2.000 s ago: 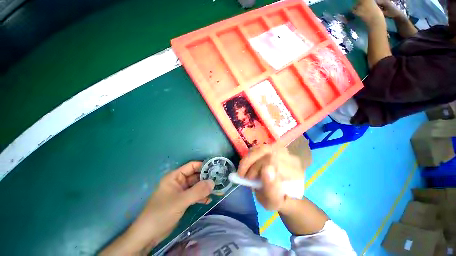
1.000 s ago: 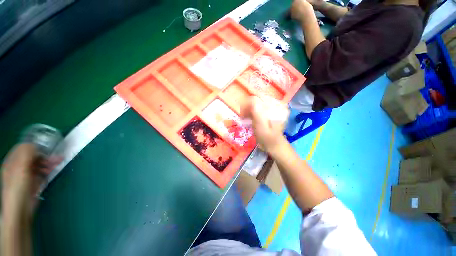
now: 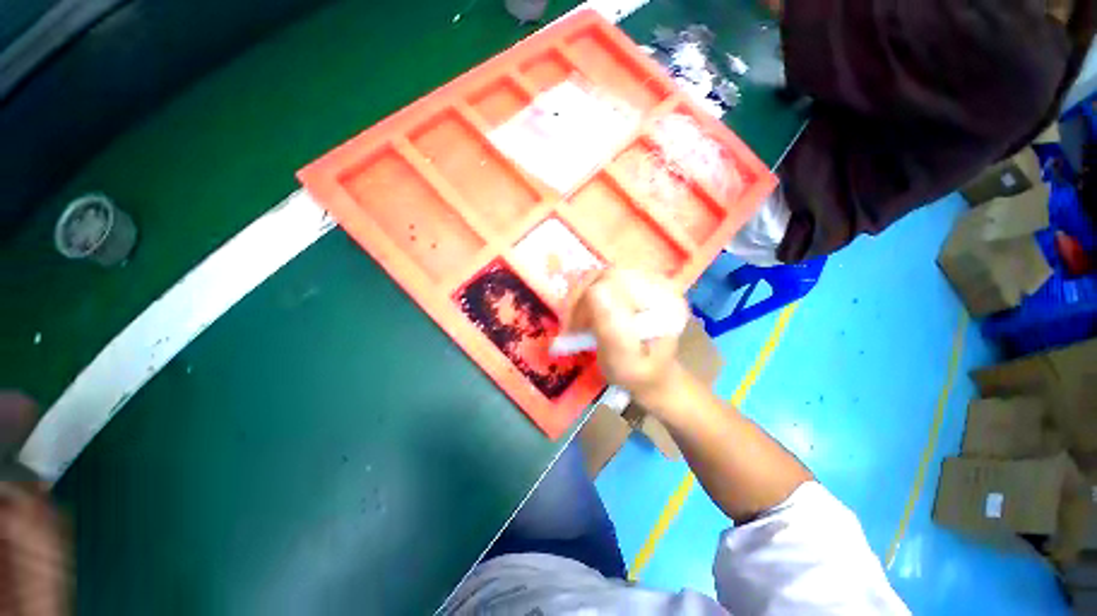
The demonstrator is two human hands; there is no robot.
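My right hand (image 3: 632,325) grips a short white hand tool (image 3: 575,344); its tip is over the near pocket of small dark parts (image 3: 499,307) in the coral-red tray (image 3: 421,295). Small white parts (image 3: 556,255) lie in the neighbouring pocket, partly hidden by my right hand. My left hand (image 3: 30,529) is blurred and cut off by the left edge; whether it holds anything cannot be told. A grey round housing (image 3: 94,231) stands on the green belt at the left, apart from both hands.
Another housing (image 3: 526,10) is cut off at the top edge. Silvery pieces (image 3: 698,70) lie beyond the tray, near a person in a dark sleeve (image 3: 914,120). A blue stool (image 3: 770,289) and cardboard boxes (image 3: 1004,493) stand on the blue floor at the right.
The housing has left my left hand and stands on the belt. My left hand has moved down to the left edge. The tool tip has moved from the working spot to the dark-parts pocket.
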